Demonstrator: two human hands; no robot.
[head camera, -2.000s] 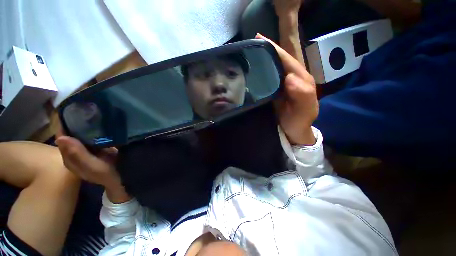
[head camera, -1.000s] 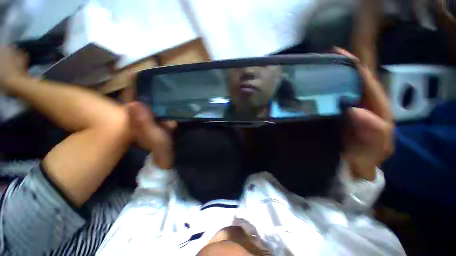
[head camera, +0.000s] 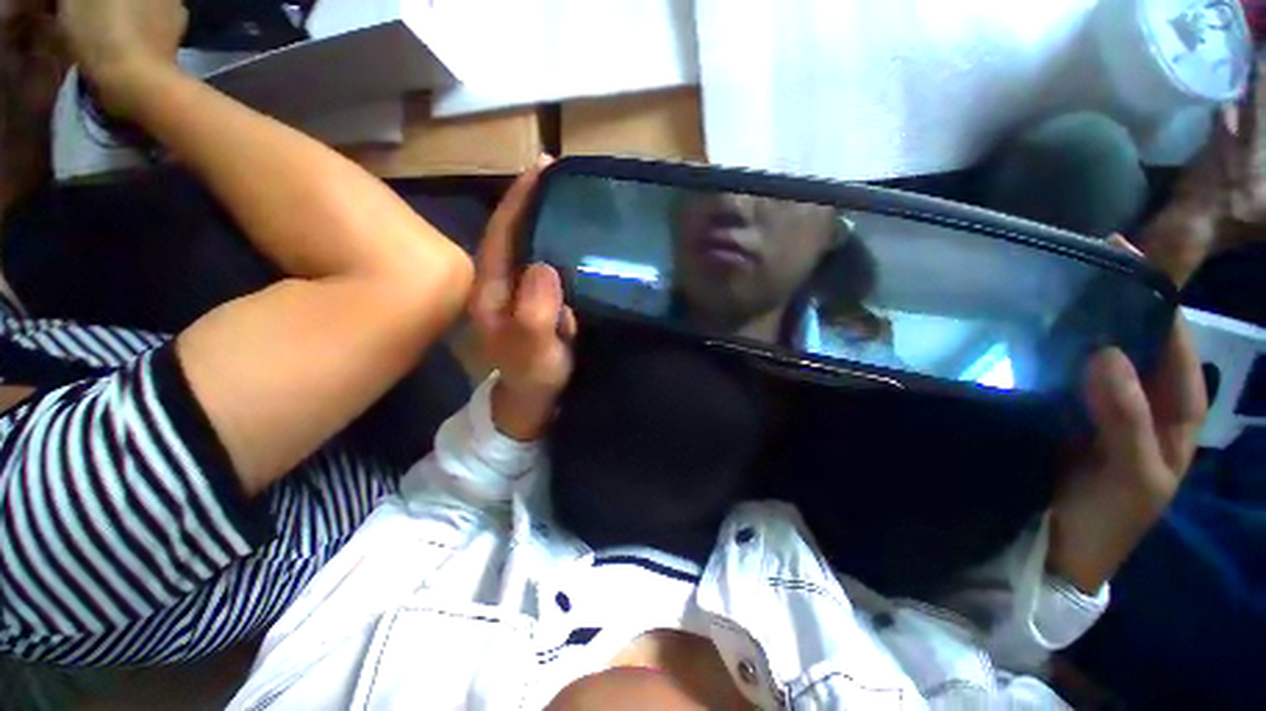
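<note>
A long rear-view mirror dash cam (head camera: 972, 285) with rounded ends and a black rim is held above the dark lap. Its glossy side faces up and reflects part of a face and bright lights. Its right end sits lower than its left. My left hand (head camera: 524, 313) grips the left end, with the thumb at the front edge. My right hand (head camera: 1138, 431) grips the right end, with the thumb over the glass. The fingers behind the mirror are mostly hidden.
A person in a striped top (head camera: 111, 486) sits close at left, an arm reaching forward. Brown cartons (head camera: 472, 136) lie under the white table covering (head camera: 833, 84). A round clear-topped container (head camera: 1194, 49) stands at far right. A white box (head camera: 1236, 364) and dark blue clothing (head camera: 1194, 556) are at right.
The mirror and both hands have shifted right in the view. The mirror's tilt has changed, its right end now lower. The view has turned, showing more of the striped person. Both hands keep their hold.
</note>
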